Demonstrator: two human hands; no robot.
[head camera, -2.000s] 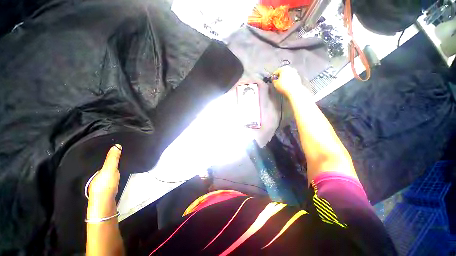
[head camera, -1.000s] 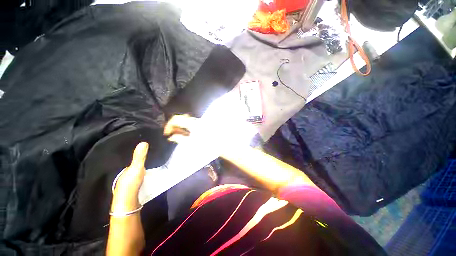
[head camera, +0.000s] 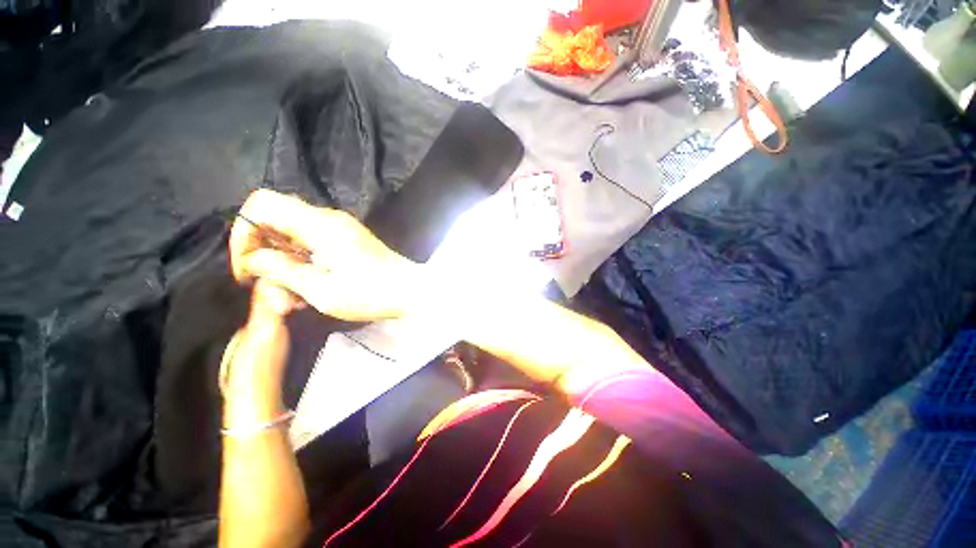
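A large black garment with a shiny, wrinkled lining spreads over the left half of the view. My left hand is at the garment's near part, its thumb pointing up; its fingers are mostly hidden. My right hand reaches across from the right and sits at my left thumb, fingers curled over the black cloth. A thin dark line shows at my right fingertips; a needle cannot be made out. A dark thread lies on the white table below my right hand.
A grey garment piece carries a dark button-like spot, a loose dark cord and a red-bordered rectangle. A navy garment lies at right. An orange-red bundle and brown strap are at the far edge. Blue crates stand lower right.
My right hand has come from the grey piece, across the bright table, to my left hand. The dark cord and button-like spot now lie uncovered. My left hand has shifted slightly right.
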